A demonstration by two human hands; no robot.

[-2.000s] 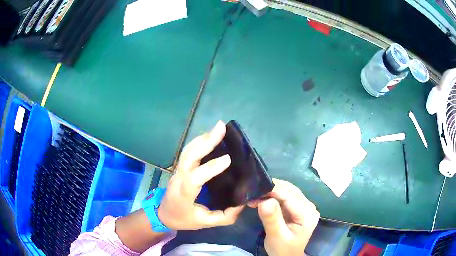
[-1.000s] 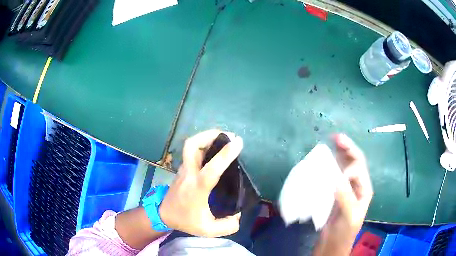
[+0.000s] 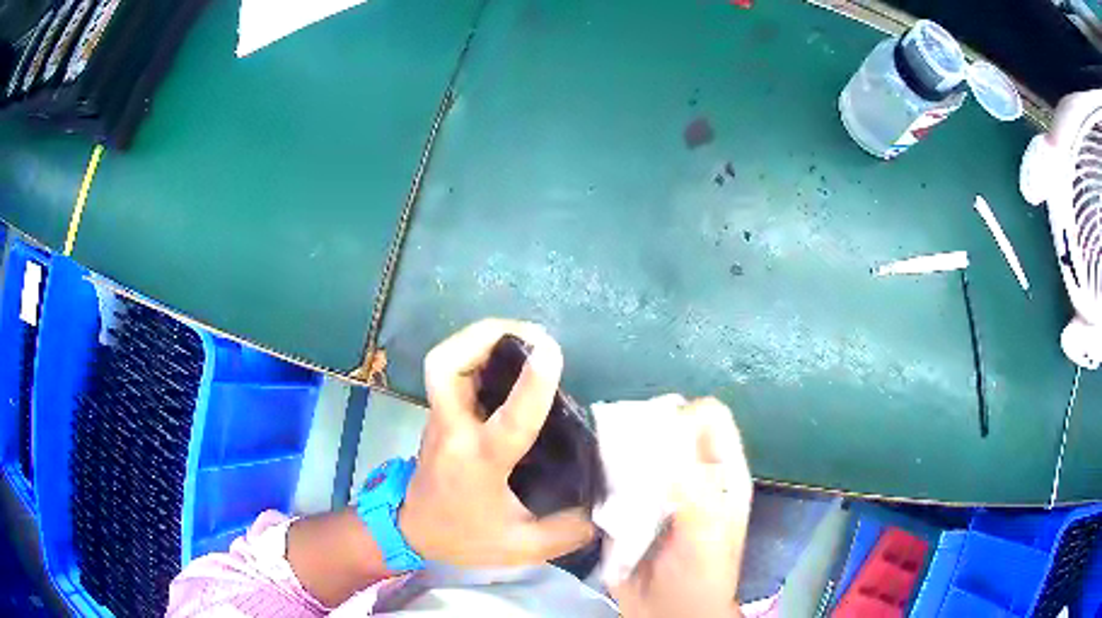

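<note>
A black glossy phone screen assembly (image 3: pixel 558 465) is held on its edge above the lap, at the front edge of the bench. My left hand (image 3: pixel 477 465) grips it by its edges, fingers over the top and thumb below, with a blue strap on the wrist. My right hand (image 3: pixel 701 495) is slightly blurred and holds a crumpled white wipe (image 3: pixel 634 465) against the right side of the screen. The wipe hides part of that edge and my right fingertips.
Clear bottle (image 3: pixel 900 97) with open lid at back right, beside a white fan (image 3: pixel 1082 217). Two white sticks (image 3: pixel 924 263) (image 3: pixel 1002 244) and a black rod (image 3: pixel 974 356) lie on the green mat. Blue bin (image 3: pixel 260 429) of black screens at left; red tray (image 3: pixel 885 577) below right. Black trays (image 3: pixel 91 79) far left.
My right hand has picked the wipe up from the mat and brought it left to the screen. My left hand still holds the screen, now turned more edge-on. The view has shifted.
</note>
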